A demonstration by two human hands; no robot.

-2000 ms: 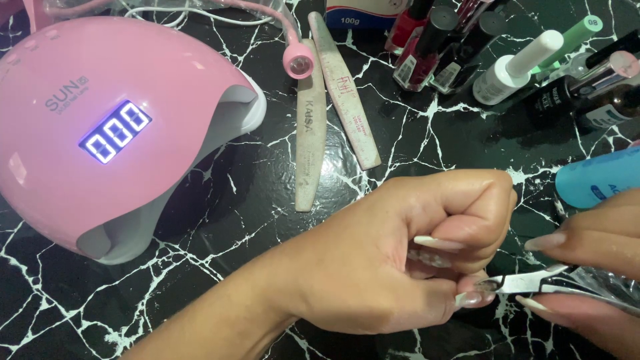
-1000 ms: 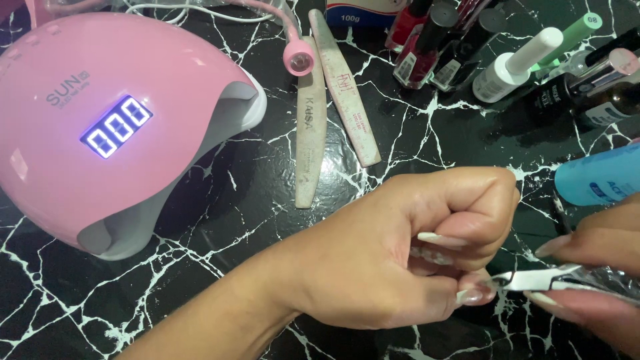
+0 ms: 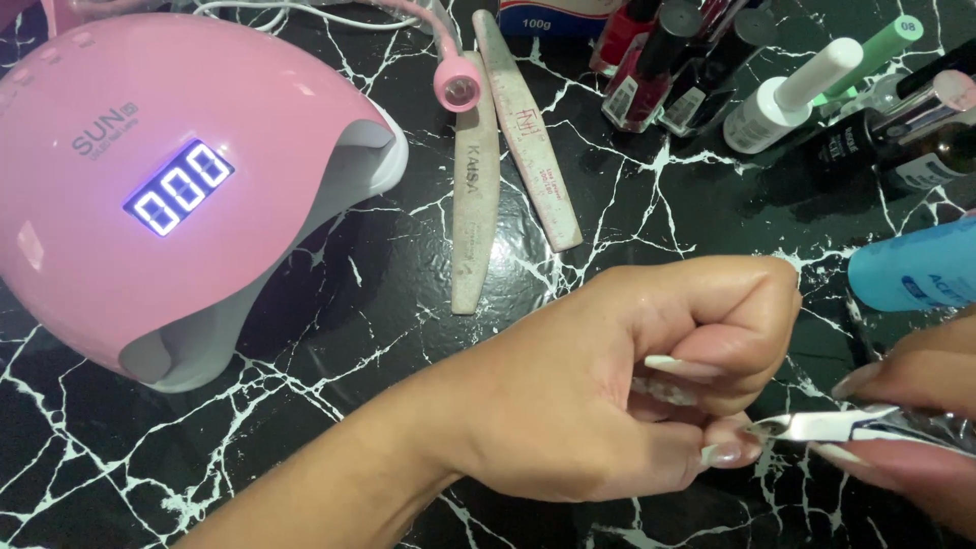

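Note:
My left hand [image 3: 625, 389] is curled with its palm side turned toward the right, long pale nails showing, and holds no tool. The thumb lies beside a small fingertip at the lower right of the fist. At that fingertip are the metal jaws of a cuticle nipper [image 3: 820, 427], apparently touching the skin around the nail. My right hand [image 3: 907, 412], partly cut off by the right edge, grips the nipper between thumb and fingers. Clear plastic seems to wrap the handles, whose ends are out of view.
A pink nail lamp [image 3: 191, 252] with a lit display stands at left. Two nail files, one [image 3: 476, 229] partly under a pink flexible lamp neck [image 3: 456, 80], and another [image 3: 534, 152], lie at centre. Nail polish bottles [image 3: 640, 76], a white bottle [image 3: 762, 114] and a blue bottle [image 3: 907, 267] stand along the right.
The nipper and my right hand have shifted slightly around the fingertip; the nipper's angle differs a little from two seconds ago. My left hand has stayed nearly still.

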